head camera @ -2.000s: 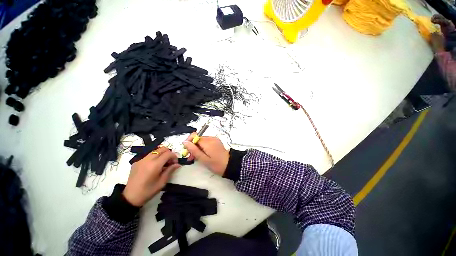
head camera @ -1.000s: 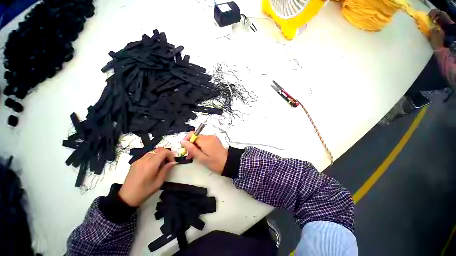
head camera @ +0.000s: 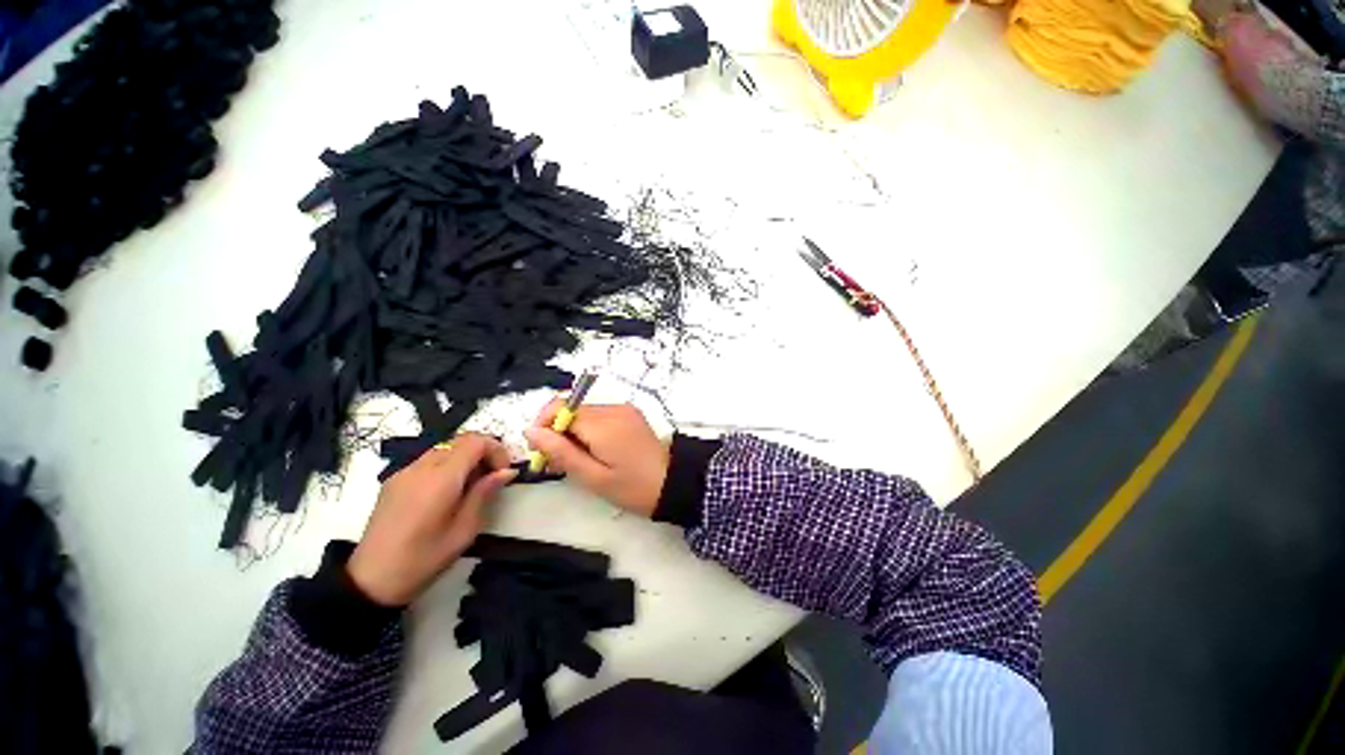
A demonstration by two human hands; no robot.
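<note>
My right hand [head camera: 608,451] holds a slim yellow pen-like tool [head camera: 564,419] with a grey end pointing up and away. Its lower end is at a short black strip [head camera: 537,474]. My left hand [head camera: 431,513] pinches that strip's left end between thumb and fingers, which hide part of it. A large heap of black strips [head camera: 428,266] lies just beyond my hands. A smaller pile of black strips [head camera: 540,620] lies nearer my body, below my hands.
Red-handled snips [head camera: 844,280] lie on the white table with a twisted cord [head camera: 932,390] running to its edge. Loose threads [head camera: 682,280], small black pieces [head camera: 118,118], a black box [head camera: 670,42], a yellow fan [head camera: 870,44] and yellow fabric [head camera: 1089,42] lie farther off. Another person's arm [head camera: 1280,74] shows at upper right.
The tool and my right fingers have shifted slightly left and lower at the strip. My left hand stays on the strip. The other person's arm at upper right has moved.
</note>
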